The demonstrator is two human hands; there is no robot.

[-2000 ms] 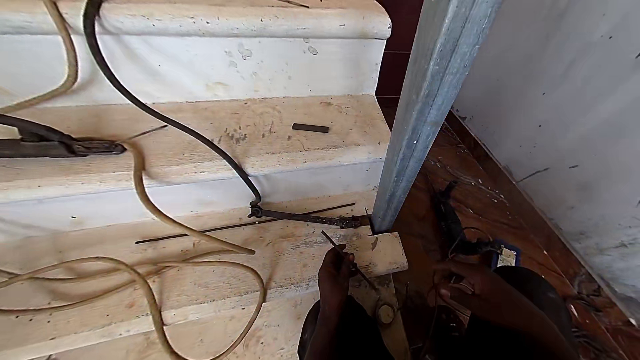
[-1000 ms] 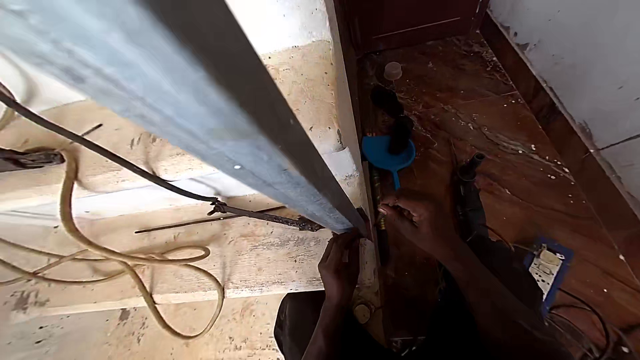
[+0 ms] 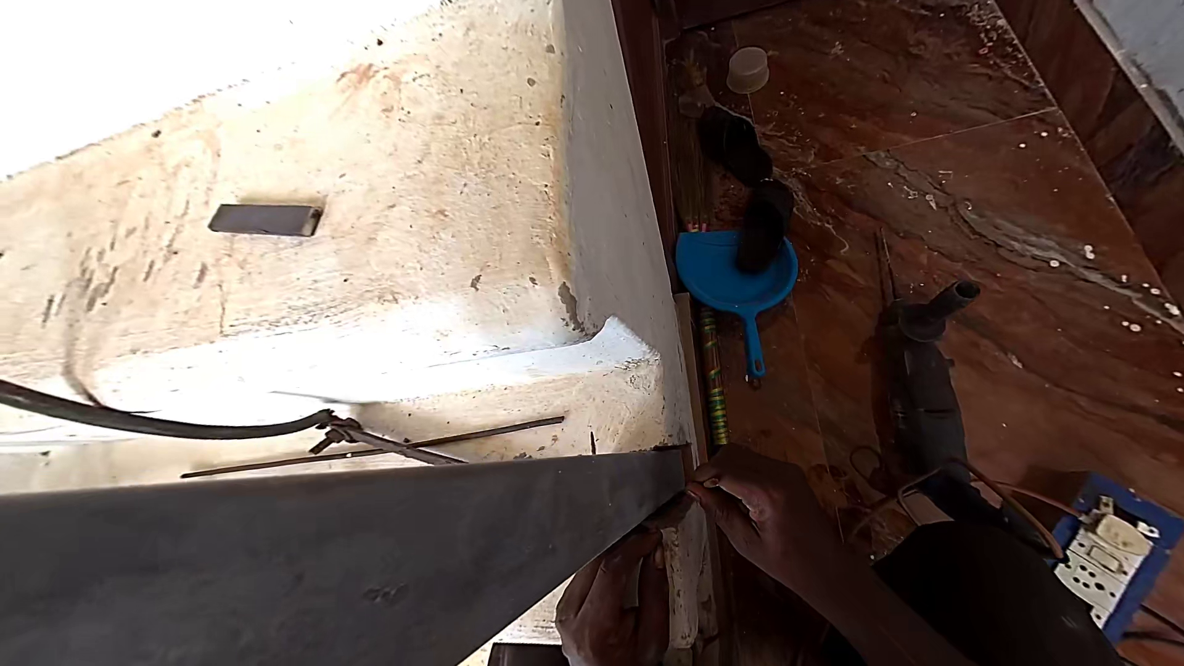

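A grey metal post (image 3: 351,555) runs across the lower left, its far end at the edge of the stair step. My left hand (image 3: 615,592) is beside and partly behind that end; its fingers are bent near the post's lower edge, and what they hold is hard to make out. My right hand (image 3: 754,509) is at the post's end from the right, thumb and forefinger pinched close together; whether something small lies between them cannot be told. A thin rod (image 3: 370,449) lies on the step, beside a metal strip (image 3: 407,450) joined to a black cable (image 3: 185,427).
A short dark metal piece (image 3: 265,219) lies on an upper step. On the reddish floor are a blue dustpan (image 3: 731,277), a white plastic cup (image 3: 747,70), a black power tool (image 3: 928,407) with a cord, and a socket board (image 3: 1110,555) with cables.
The thin rod seen in my left hand two seconds ago no longer shows there. Both hands have come to the post's end. The view has moved much closer and turned.
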